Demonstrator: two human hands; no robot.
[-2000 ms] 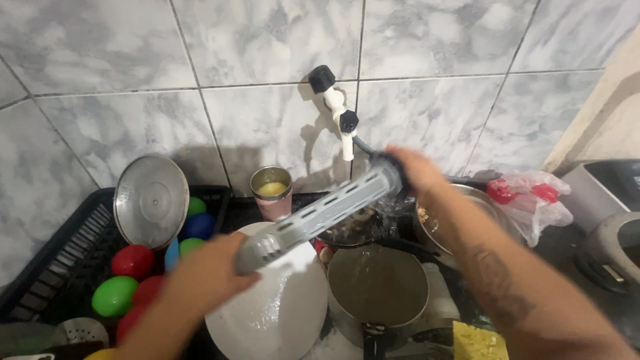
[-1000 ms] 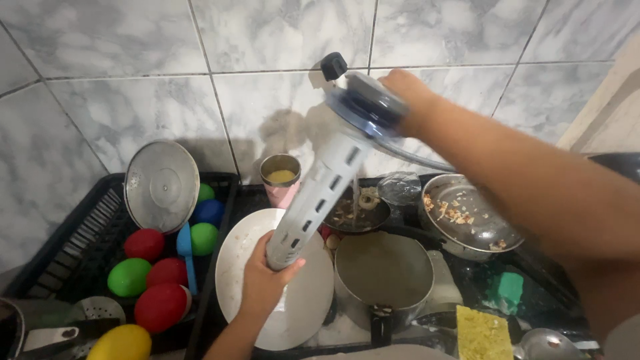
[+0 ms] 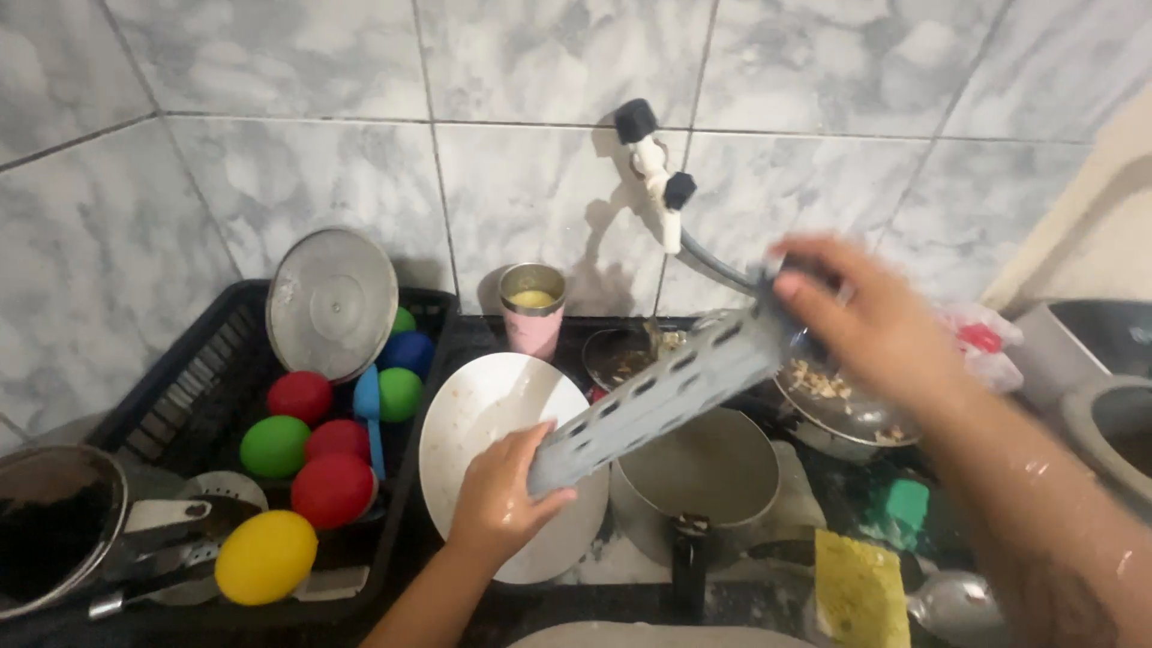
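A long grey slotted plastic tube (image 3: 661,396) slants across the middle of the view, above the dishes. Around its lower left end my left hand (image 3: 508,495) is closed. My right hand (image 3: 864,315), blurred, grips a dark part at the upper right end. Water runs near that end. Beneath the tube lie a white plate (image 3: 477,405) and a saucepan (image 3: 702,468) with a black handle. The white wall tap (image 3: 661,193) with black knobs stands behind, a grey hose leading from it towards my right hand.
At left, a black dish rack (image 3: 171,360) holds a round metal lid (image 3: 333,306) and colourful rounded items (image 3: 274,445). A pink cup (image 3: 533,310) stands by the wall. A pan with food scraps (image 3: 855,432), a green scrubber (image 3: 904,504) and a yellow sponge (image 3: 859,589) are at right.
Since one second ago the tube has tilted from steep to a flatter slant. My right hand has moved down and to the right, uncovering the tap. Both hands remain on the tube.
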